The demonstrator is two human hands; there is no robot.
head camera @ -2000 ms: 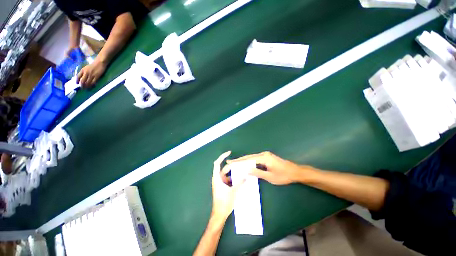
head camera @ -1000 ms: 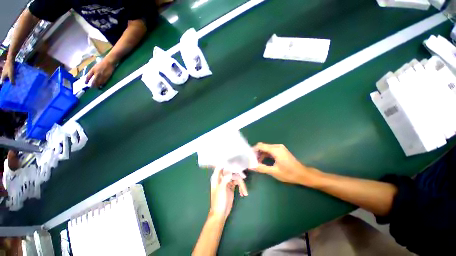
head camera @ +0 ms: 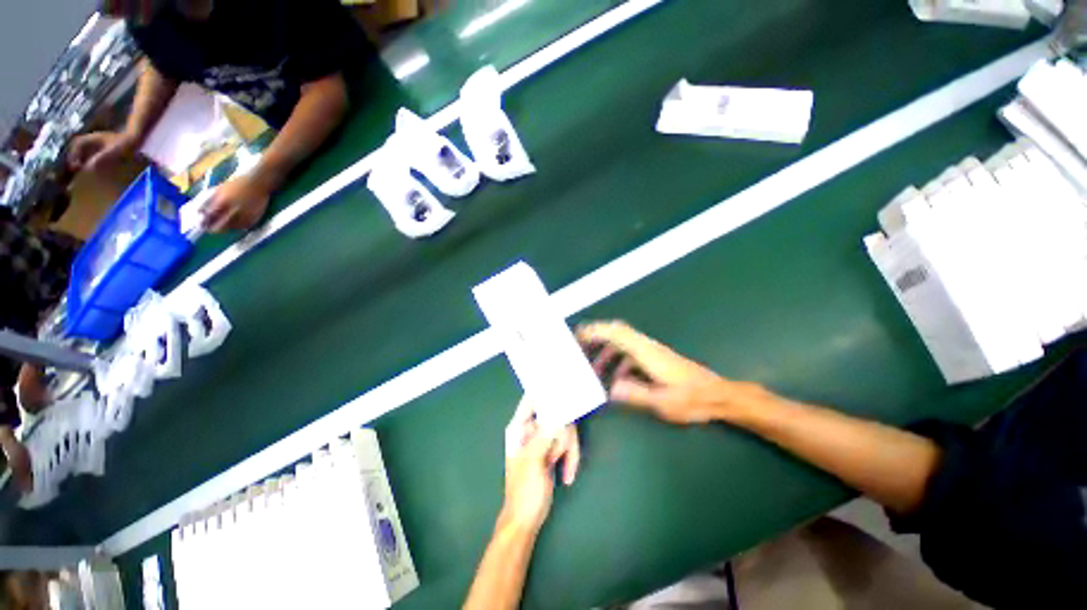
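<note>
A long white carton (head camera: 539,342) is held up at the centre, tilted, its far end over the pale rail. My left hand (head camera: 539,471) holds its near end from below. My right hand (head camera: 650,375) is beside the carton's right edge with fingers spread, apparently not gripping it. A row of white cartons (head camera: 280,536) stands side by side at lower left, with a grey printed side at its right end. Another row of white cartons (head camera: 995,256) lies at the right.
Across the pale rail (head camera: 703,244), three bagged products (head camera: 451,161) and a loose carton (head camera: 735,113) lie on the green belt. More bagged products (head camera: 155,340) line the left. A worker (head camera: 256,72) sits opposite beside a blue bin (head camera: 129,253).
The carton was low between both hands, then blurred while moving; it now points away, up and left. My right hand's fingers have come off it. The opposite worker's raised blue bin is gone from view.
</note>
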